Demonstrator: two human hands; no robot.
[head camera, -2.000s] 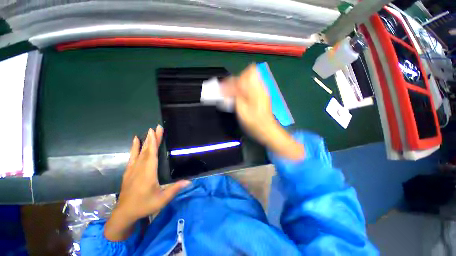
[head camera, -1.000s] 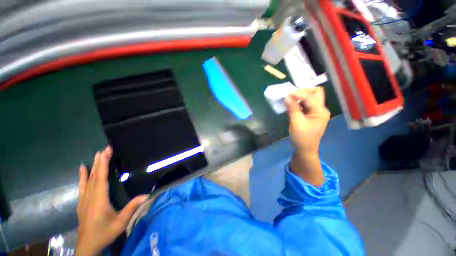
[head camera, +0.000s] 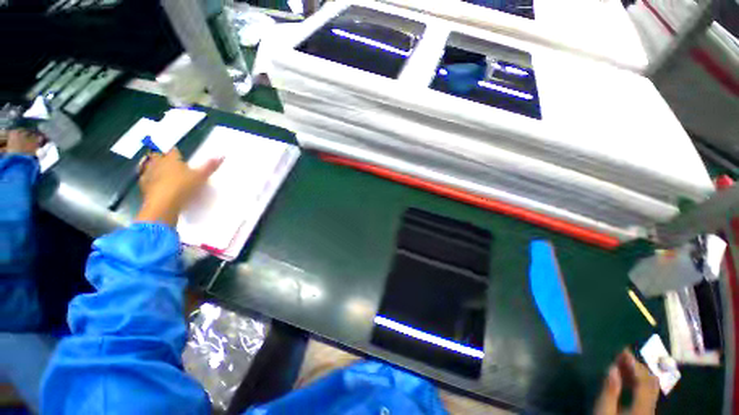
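A black glossy tablet (head camera: 437, 292) lies flat on the green mat with a bright lamp line across it. A blue scraper (head camera: 553, 296) lies to its right. My left hand (head camera: 168, 185) is at the left edge of the film stack (head camera: 243, 174), white side up, thumb spread over it. A blue tip (head camera: 150, 144) shows by its fingers and a dark slim thing below them; whether the hand grips it is unclear. My right hand (head camera: 630, 387) is at the bottom right, cut off by the edge, fingers apart, with no wipe visible in it, beside a small white card (head camera: 660, 363).
Stacked white foam trays (head camera: 567, 154) with black tablets stand behind, a red edge (head camera: 478, 198) beneath them. A whitish bottle (head camera: 666, 271) and yellow stick (head camera: 642, 308) are at right. Another person's hand (head camera: 23, 142) is at far left. Crumpled clear plastic (head camera: 219, 348) lies below the bench.
The view has turned left. My left hand has left the tablet's side and reached the film stack. My right hand no longer shows the white wipe it held. The tablet and scraper remain on the mat.
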